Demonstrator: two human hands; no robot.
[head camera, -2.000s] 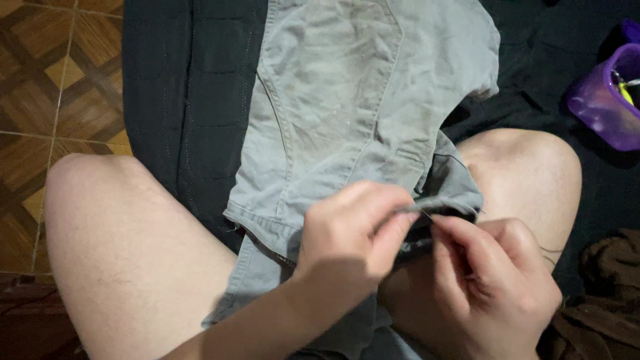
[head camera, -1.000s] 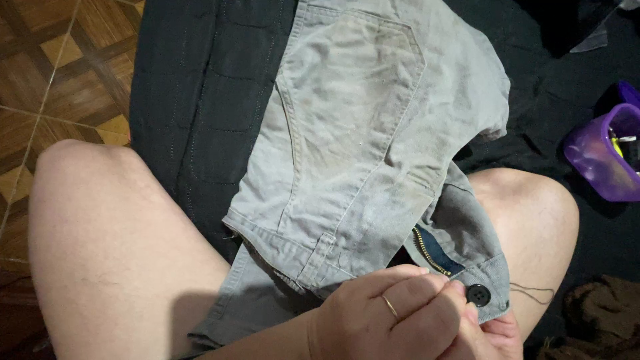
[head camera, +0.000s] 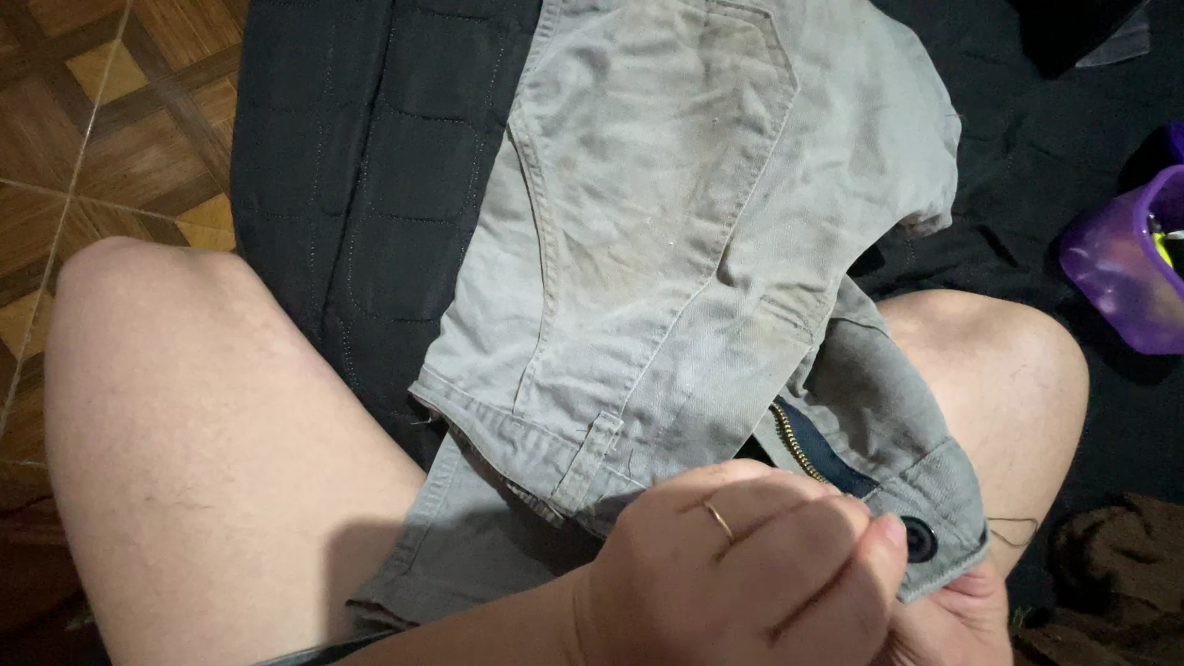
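Observation:
Grey cloth trousers (head camera: 638, 203) lie across my lap, with a brass-toothed zipper (head camera: 797, 442) on dark tape at the fly. A black button (head camera: 919, 538) sits on the waistband end. My left hand (head camera: 749, 555), with a ring on one finger, is closed over the waistband edge just left of the button. Mostly hidden below it, my right hand (head camera: 967, 610) grips the waistband end from underneath. A loose dark thread (head camera: 1016, 525) loops out to the right of the waistband. Whether a needle is between the fingers cannot be seen.
Black quilted fabric (head camera: 416, 139) spreads under the trousers. A purple plastic container (head camera: 1124, 268) with small items stands at the right edge. Brown cloth (head camera: 1119, 573) lies bunched at lower right. Wood-patterned floor tiles (head camera: 111, 120) show at upper left.
Two seconds ago my hands pinched the folded cloth edge with fingertips apart from each other; now they are together at the waistband end. The button and zipper have come into view.

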